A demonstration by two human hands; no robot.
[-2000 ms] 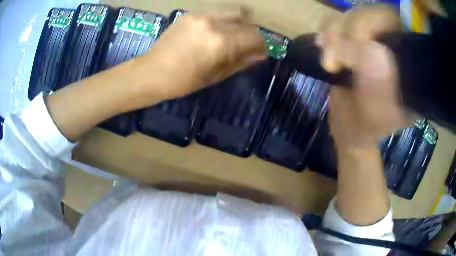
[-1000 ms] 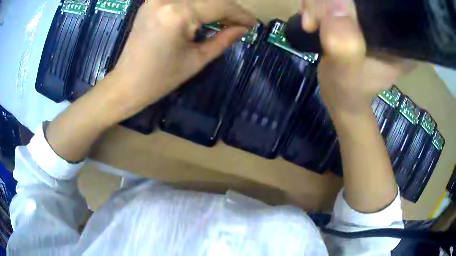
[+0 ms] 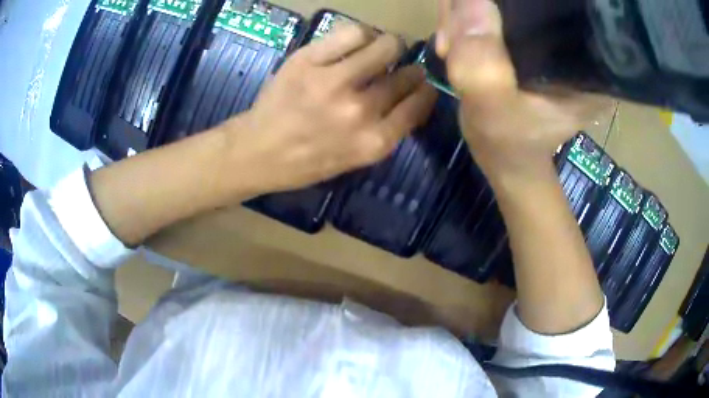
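Several black ribbed power bank cases (image 3: pixel 233 74) overlap in a curved row, each with a green circuit board (image 3: pixel 256 26) across its top end. My right hand (image 3: pixel 505 93) grips the thick black electric screwdriver (image 3: pixel 598 47), its front end at the board of a middle case. My left hand (image 3: pixel 342 109) is over the middle cases, fingertips close to the screwdriver's front end and the board. Its fingers are bent; whether they hold a small screw cannot be seen. The screwdriver's tip is hidden.
The cases lie on a brown cardboard work mat (image 3: pixel 256 249). A shiny white covered surface (image 3: pixel 35 78) is at the left. The black screwdriver cord (image 3: pixel 560 371) runs by my right sleeve. More cases (image 3: pixel 614 225) continue the row at the right. Dark items lie at the lower right edge.
My left hand has moved right, closer to the screwdriver, uncovering a board on its left. My right hand with the screwdriver has moved slightly left.
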